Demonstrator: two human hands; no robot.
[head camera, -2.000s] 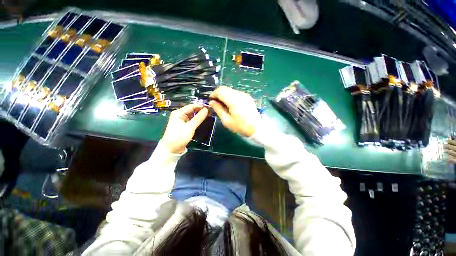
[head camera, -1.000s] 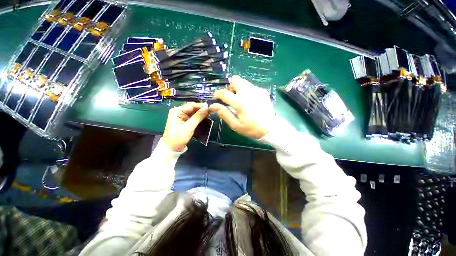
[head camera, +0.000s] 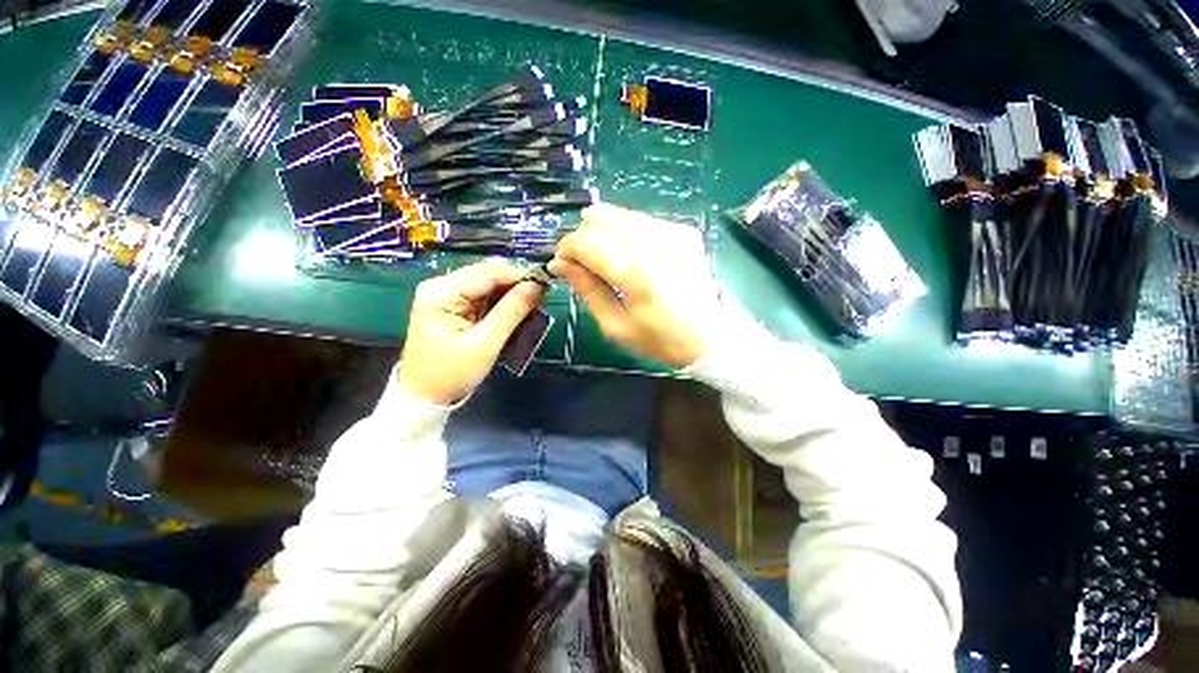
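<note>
My left hand (head camera: 463, 326) pinches a display module (head camera: 527, 342) near its tail end; the dark screen hangs below the fingers. My right hand (head camera: 636, 279) is closed against the left fingertips and pinches a small dark end there, likely an extension flex cable; the join is hidden by the fingers. Behind my hands lies a fanned pile of cabled display modules (head camera: 329, 180), screens left, amber tails in the middle, black cables right. A single display module (head camera: 676, 103) with an amber tail lies beyond the hands.
A full blister tray (head camera: 167, 83) of screens stands at left. A shiny bag of cables (head camera: 831, 250) lies right of my hands. Finished bundles (head camera: 1045, 243) lie at far right, with clear plastic beside them. A pale object (head camera: 905, 16) shows at the top edge.
The view has shifted slightly. The held screen has turned from hanging broad below my hands to a narrower, tilted position. My hands stay together at the tail end.
</note>
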